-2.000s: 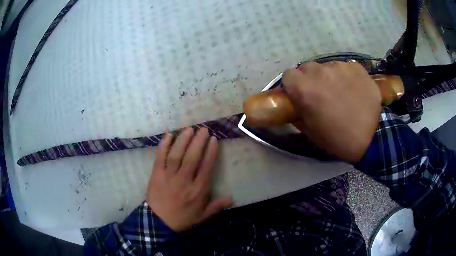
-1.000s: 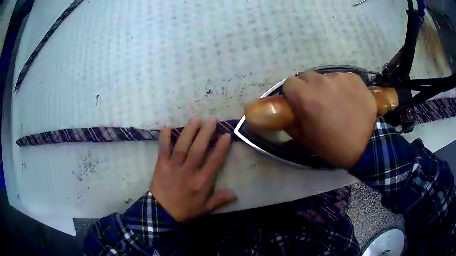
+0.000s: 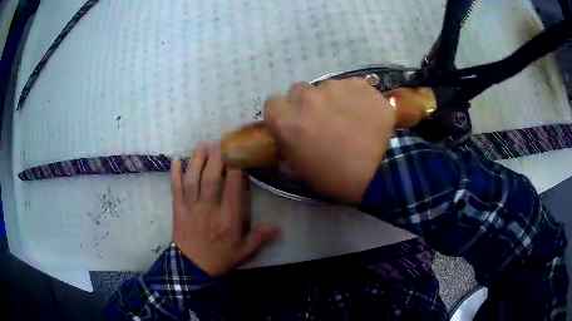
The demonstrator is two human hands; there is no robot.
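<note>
A purple plaid necktie [image 3: 103,167] lies across the board from the far left to the right edge; its middle is hidden under the iron and my hands. My right hand [image 3: 335,135] is closed around the wooden handle of the iron [image 3: 291,189], whose body rests over the necktie. The iron's tip is hidden near my left fingers. My left hand [image 3: 210,216] lies flat, its fingers apart and blurred, with fingertips on the necktie just left of the handle's front end. It grips nothing.
A second dark plaid necktie [image 3: 50,53] lies curved at the far left of the off-white pressing table [image 3: 207,56]. Black cords [image 3: 502,66] run from the iron's rear to the upper right. Purple plaid cloth [image 3: 404,258] and a round white disc [image 3: 470,306] show below the near edge.
The iron and my right hand have moved left along the necktie. My left hand has shifted slightly left. More of the necktie shows to the right of the iron.
</note>
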